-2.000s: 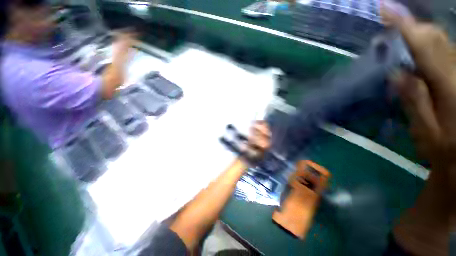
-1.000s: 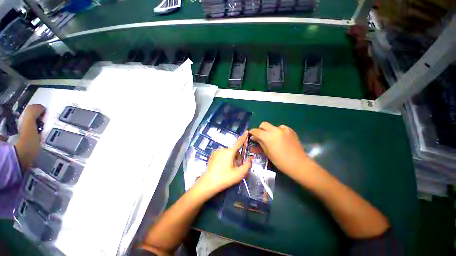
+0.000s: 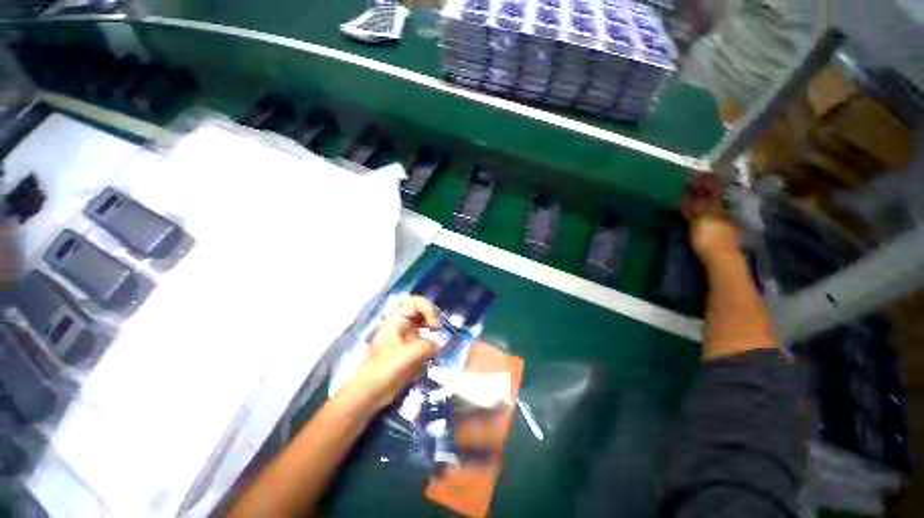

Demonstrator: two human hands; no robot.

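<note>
My left hand point(image 3: 397, 352) is over the shiny blue-black adhesive sheet point(image 3: 453, 295), left of the jig, with its fingertips pinched on the sheet's thin material. A blurred dark, glossy strip of it reaches over the left edge of the orange jig point(image 3: 471, 470). The jig lies flat on the green bench. My right hand point(image 3: 711, 214) is stretched far to the right, over the end of the visible conveyor beside the pale post. Its fingers are blurred, and a dark shape lies below it; I cannot tell whether it holds anything.
Dark housings point(image 3: 541, 224) stand spaced on the green conveyor beyond a pale rail point(image 3: 567, 273). A white sheet point(image 3: 253, 263) and a tray of housings point(image 3: 132, 225) are at left. Stacked packed parts point(image 3: 557, 51) stand on the shelf. Clear film point(image 3: 562, 390) lies right of the jig.
My right hand has left the sheet and moved far right to the conveyor. My left hand has moved left with the sheet. More of the orange jig shows. The view has turned.
</note>
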